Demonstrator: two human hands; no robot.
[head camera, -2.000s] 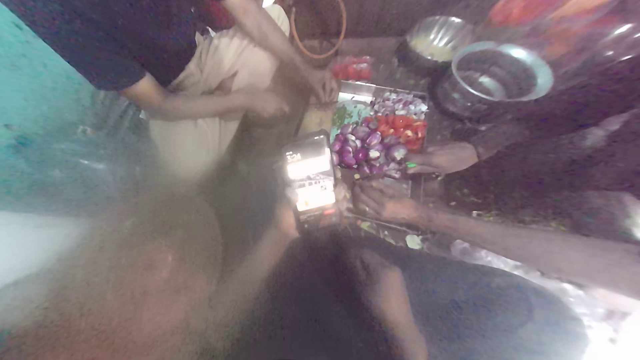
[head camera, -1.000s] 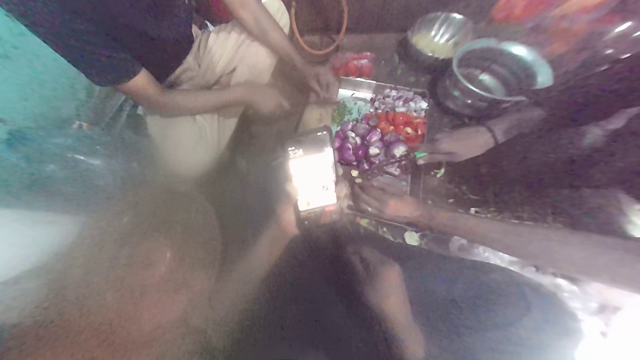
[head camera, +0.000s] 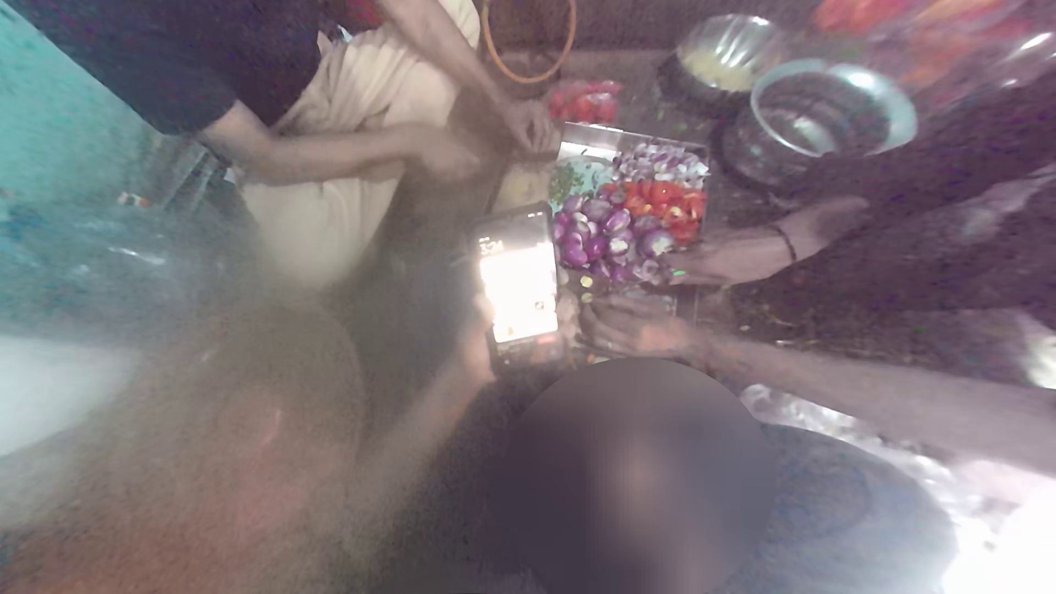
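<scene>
A lit smartphone (head camera: 518, 285) stands tilted up near the middle, its screen facing me. What appears to be my left hand (head camera: 480, 334) grips it from the lower left, with fingers around its edges. I cannot make out my right hand; a large blurred patch covers the lower middle. Just right of the phone, a metal tray (head camera: 700, 173) holds peeled purple onions (head camera: 606, 235), cut tomatoes (head camera: 670, 202), chopped onions (head camera: 660, 163) and chopped green herbs (head camera: 569, 180). Another person's hand with a wristband (head camera: 714, 257) reaches the onions, and another hand (head camera: 635, 326) lies at the tray's near side.
At the upper left sits a person in a dark shirt (head camera: 223, 58), one hand (head camera: 532, 124) by the tray. A red plastic bag (head camera: 586, 101) lies behind it. A metal pot (head camera: 895, 115) and a bowl with pale contents (head camera: 730, 54) stand at the upper right. An orange hoop (head camera: 528, 78) is above.
The wristband hand has moved down and left onto the onions since the last earlier frame. Two seconds ago the phone screen showed separate bright areas; now one large bright area fills most of it.
</scene>
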